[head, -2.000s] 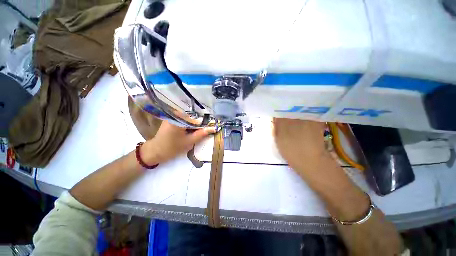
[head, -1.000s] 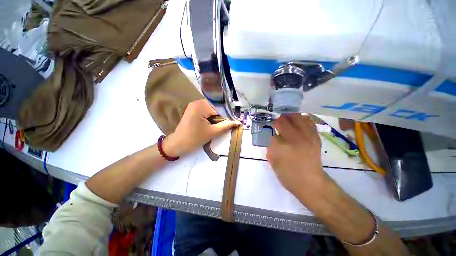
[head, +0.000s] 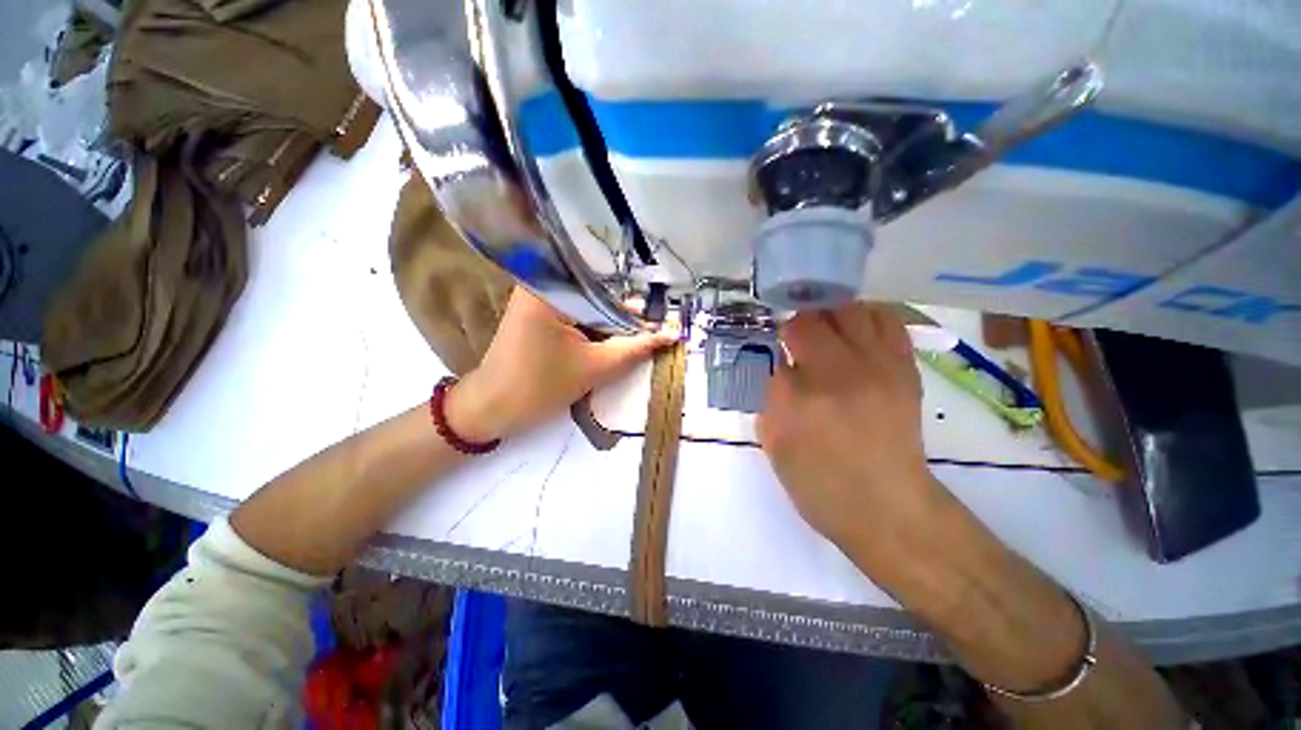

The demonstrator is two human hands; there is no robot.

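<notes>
The brown zipper tape (head: 656, 485) runs from the needle area down over the table's front edge. A brown fabric panel (head: 445, 278) lies left of the needle, partly behind my left hand. My left hand (head: 549, 364) pinches the top of the tape and cloth with thumb and finger beside the presser foot (head: 685, 317). My right hand (head: 849, 414) is just right of the needle area, under the white machine head (head: 913, 186), fingers curled. Its fingertips are hidden behind the machine parts, so I cannot tell whether they hold anything.
Green and blue snips (head: 985, 382), an orange loop (head: 1063, 407) and a black phone (head: 1177, 442) lie right of my right hand. Brown panels (head: 236, 86) and a rounded brown stack (head: 150, 307) lie at the left. A blue bin (head: 475, 663) is below the table edge.
My right hand has come in from the right to beside the needle area, clear of the snips. My left hand stays at the tape's top. The view has shifted.
</notes>
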